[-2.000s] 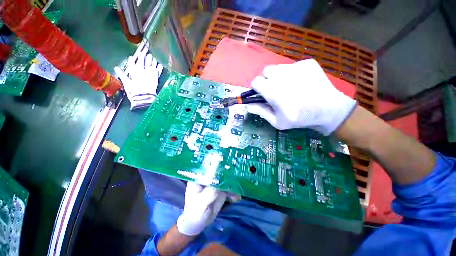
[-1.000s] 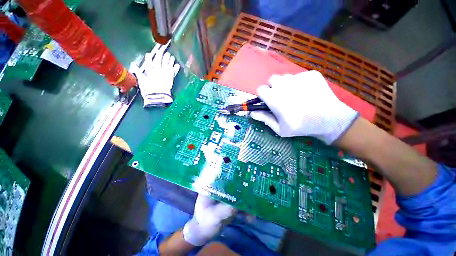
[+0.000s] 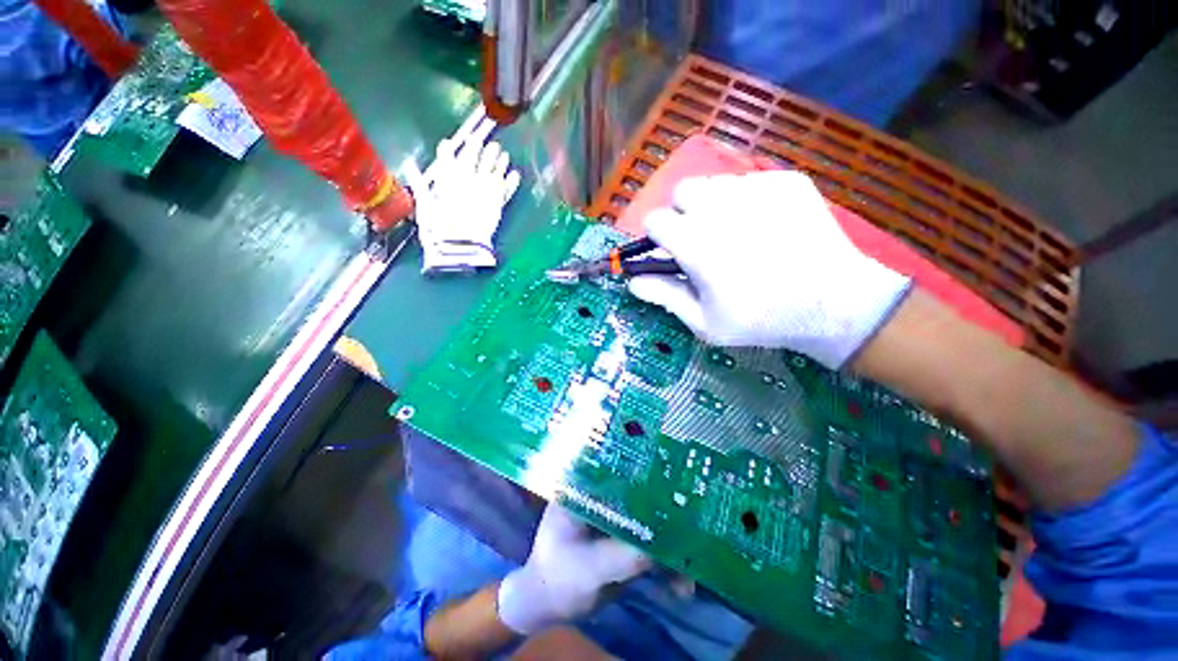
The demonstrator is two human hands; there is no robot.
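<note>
A large green printed circuit board (image 3: 723, 446) lies tilted in front of me, with silvery pads and dark and red round spots. My right hand (image 3: 775, 265), in a white glove, grips the diagonal cutters (image 3: 620, 266), with black and orange handles. The cutters' metal jaws are at the board's upper left part; whether they touch it I cannot tell. My left hand (image 3: 566, 568), also gloved, holds the board's near edge from below. Its fingers are partly hidden under the board.
An orange-brown slotted tray (image 3: 891, 142) with a pinkish-red foam sheet (image 3: 698, 162) is behind the board. A spare white glove (image 3: 465, 204) lies beside a red wrapped post (image 3: 278, 91). Other boards (image 3: 52, 471) lie on the green belt at left, behind the conveyor edge rail (image 3: 246, 433).
The whole scene has shifted right in view. The cutters' jaws have moved left over the board, towards its upper left area. Both hands keep their holds.
</note>
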